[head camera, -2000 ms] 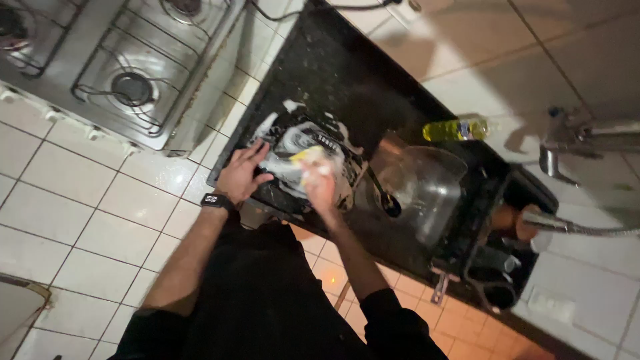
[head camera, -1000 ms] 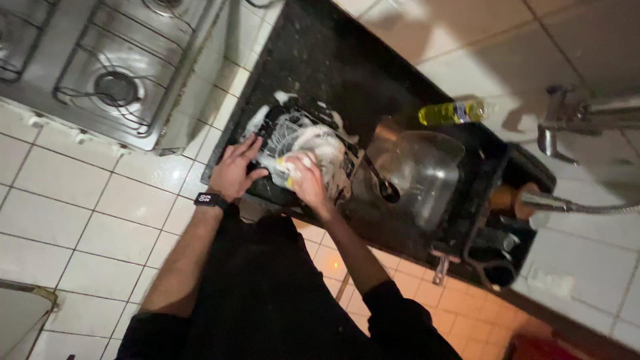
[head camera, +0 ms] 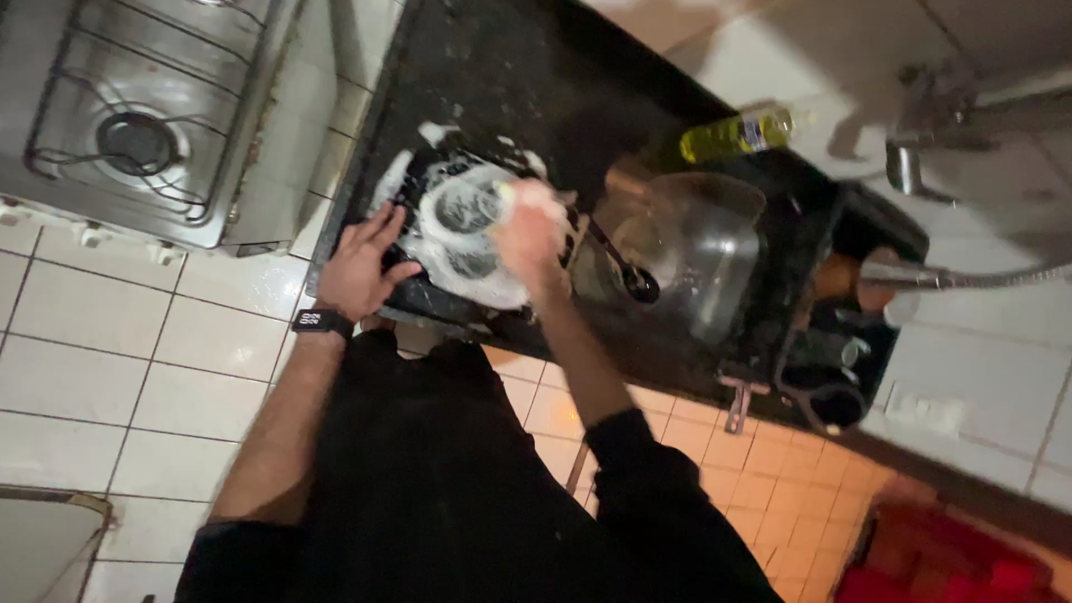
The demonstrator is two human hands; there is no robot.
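Note:
White suds cover a dark, flat item (head camera: 456, 289) on the black countertop; its exact kind is hard to make out under the foam. My left hand (head camera: 362, 264), with a watch on the wrist, rests with fingers spread on the item's left edge. Over the right part of the foam is my right hand (head camera: 532, 230), blurred, closed on a sponge (head camera: 506, 194) of which only a pale yellow bit shows. Just right of that hand, a dark ladle or spoon (head camera: 641, 285) lies at a clear basin (head camera: 720, 251). A bottle of yellow-green liquid (head camera: 737, 138) lies behind the basin.
At the left stands a gas stove (head camera: 276, 159), across a narrow gap from the countertop (head camera: 502, 50). A faucet (head camera: 906, 167) juts from the tiled wall at right. Below it, a black container (head camera: 883, 222) holds several items beside a flexible hose (head camera: 988, 276). Something red (head camera: 946, 553) is at lower right.
My right hand has moved over the foam, up and to the right since one second ago, with the sponge. My left hand stays at the item's left edge.

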